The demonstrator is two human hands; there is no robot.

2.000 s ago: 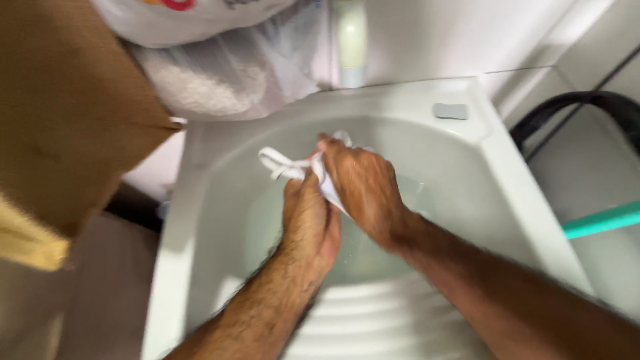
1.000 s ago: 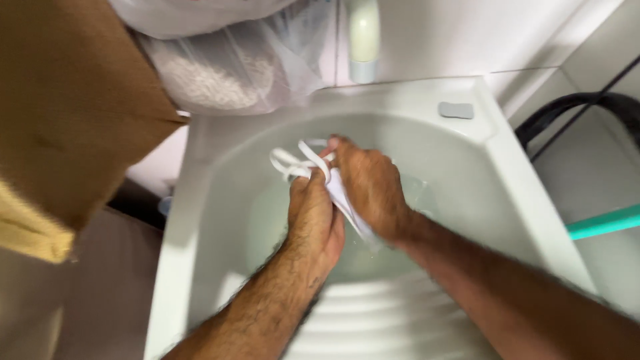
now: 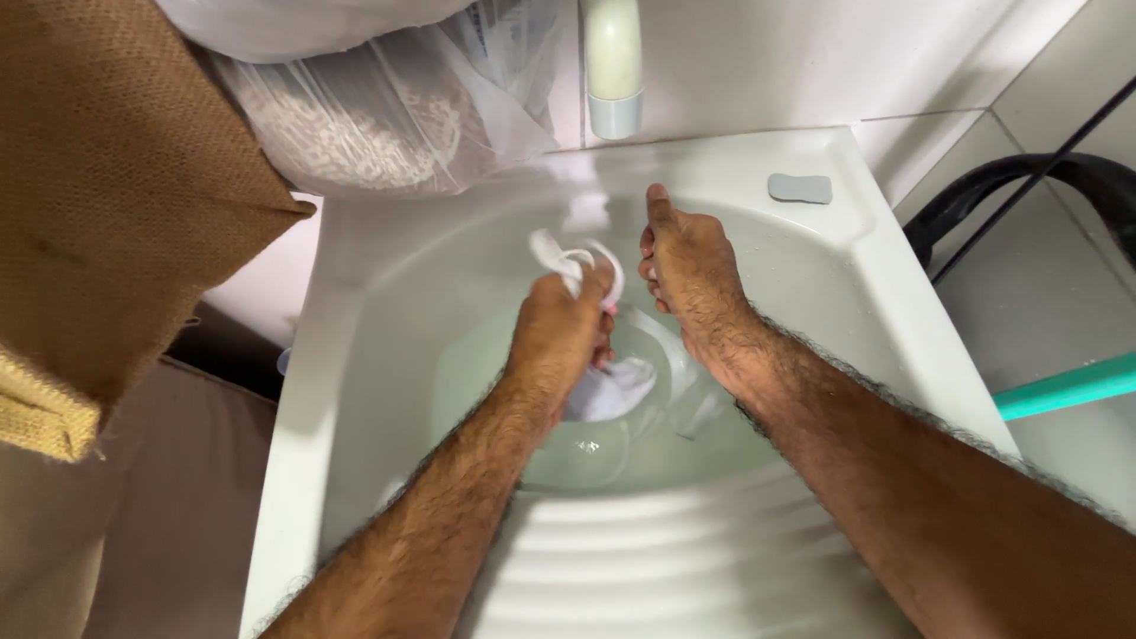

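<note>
My left hand [image 3: 564,324] is closed around a white cloth with straps [image 3: 612,390]; loops of strap stick out above the fingers, and the lower part hangs at the water. To its right, my right hand [image 3: 697,266] is raised with the fingers curled and the thumb pointing up. Whether its fingers hold part of a strap cannot be told. Both hands are over a white laundry sink [image 3: 297,426] with shallow, slightly cloudy water [image 3: 577,457]. A pale band shows in the water between the hands, its link to the cloth unclear.
A pale tap spout [image 3: 614,71] hangs above the back rim. A grey piece [image 3: 800,188] lies on the back right corner. Plastic bags [image 3: 382,115] and brown burlap [image 3: 115,195] are at left. A black hose [image 3: 1021,173] and a green bar [image 3: 1069,386] are at right. The sink's front is ribbed.
My hands were together on the white cloth and are now apart, the right one moved to the right. The cloth has stayed in my left hand, its lower part now spread at the water.
</note>
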